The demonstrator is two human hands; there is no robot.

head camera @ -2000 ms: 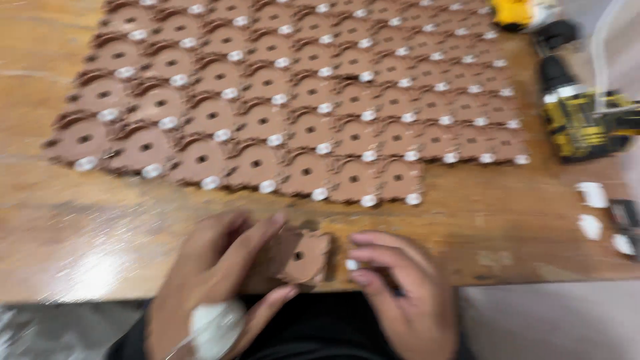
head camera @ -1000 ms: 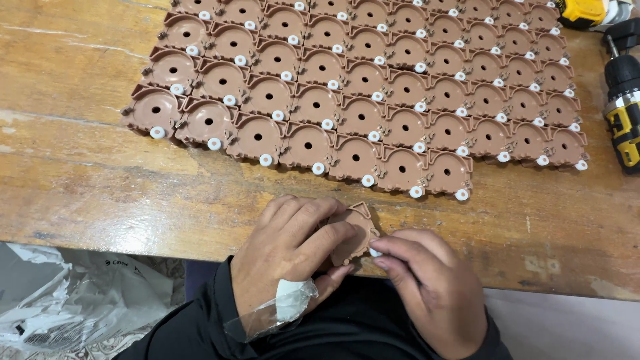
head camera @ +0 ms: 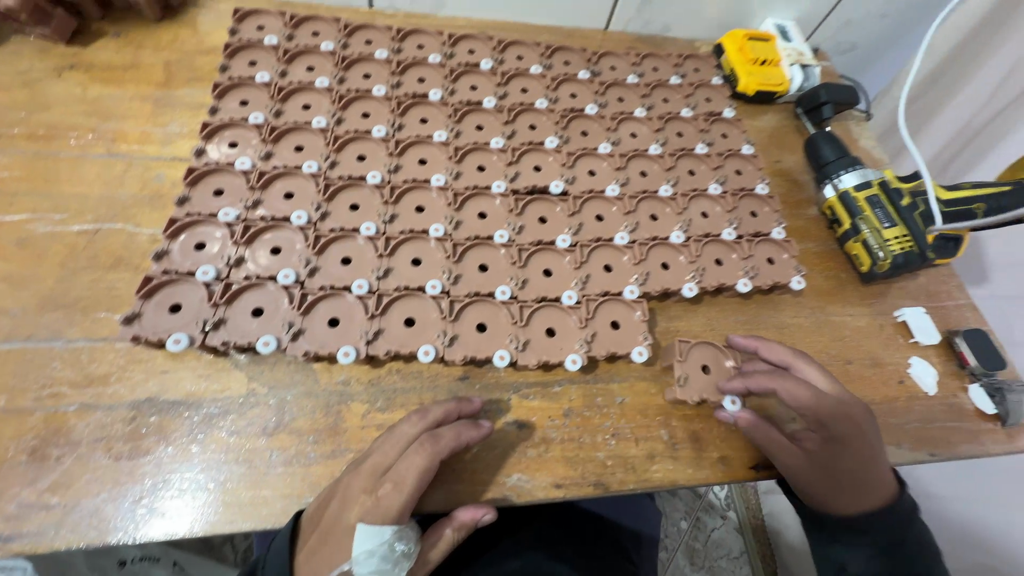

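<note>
My right hand (head camera: 808, 408) grips a brown plastic housing (head camera: 694, 370) by its right side, between fingers and thumb. A small white roller (head camera: 731, 403) sits at that housing's lower right corner. Just up and left of it, rows of matching brown housings (head camera: 481, 328) lie side by side on the wooden table (head camera: 560, 432), each with a white roller at a corner. My left hand (head camera: 408, 472), with white tape and clear film at the thumb's base, is apart from the housings near the front edge, fingers spread and holding nothing.
A yellow and black cordless drill (head camera: 872, 208) lies at the right, a white cable over it. Behind it are a yellow battery (head camera: 752, 64) and a white device. White plastic pieces (head camera: 918, 326) and a dark small part (head camera: 979, 350) lie near the right edge. More brown parts (head camera: 48, 16) are at top left.
My right hand has moved right with the housing, which both hands held together one second ago. My left hand has let go of it. The view has shifted.
</note>
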